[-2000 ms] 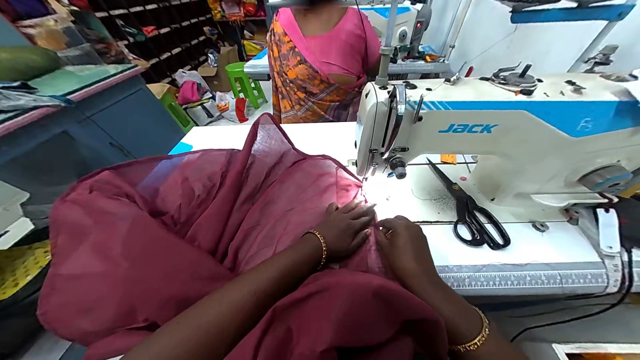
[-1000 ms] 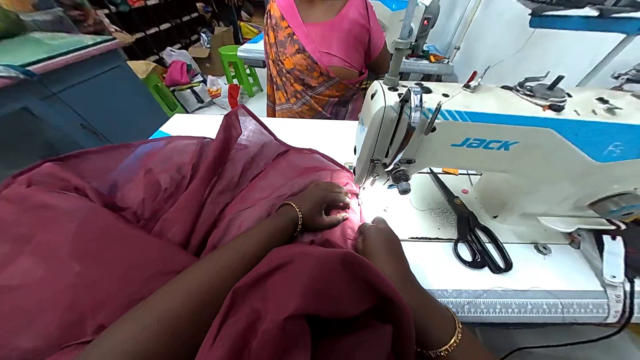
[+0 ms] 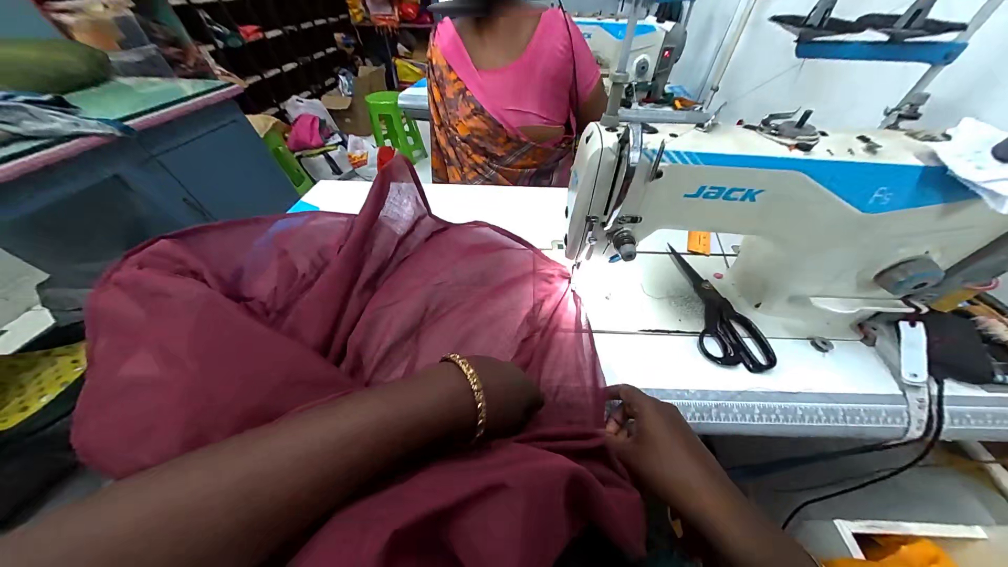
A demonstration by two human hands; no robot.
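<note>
A large sheer maroon fabric [image 3: 236, 339] spreads over the white table and hangs over its front edge. Its right edge runs under the needle of a white and blue Jack sewing machine [image 3: 787, 189], where a lamp lights it. My left hand [image 3: 508, 400], with a gold bangle at the wrist, is curled on the fabric below the needle; its fingertips are hidden. My right hand [image 3: 634, 421] pinches the fabric's edge at the front of the table. Black-handled scissors [image 3: 724, 323] lie to the right of the needle, blades pointing away.
A measuring tape [image 3: 787, 415] runs along the table's front edge. A small metal disc [image 3: 820, 344] lies by the machine's base. Another person [image 3: 512, 94] stands behind the table near a second machine [image 3: 622, 47]. Blue cabinets [image 3: 197, 165] and a green stool [image 3: 390, 126] are at the left and back.
Both hands have moved back from near the needle toward the table's front edge. More of the fabric's edge between needle and hands now shows. The view has shifted somewhat.
</note>
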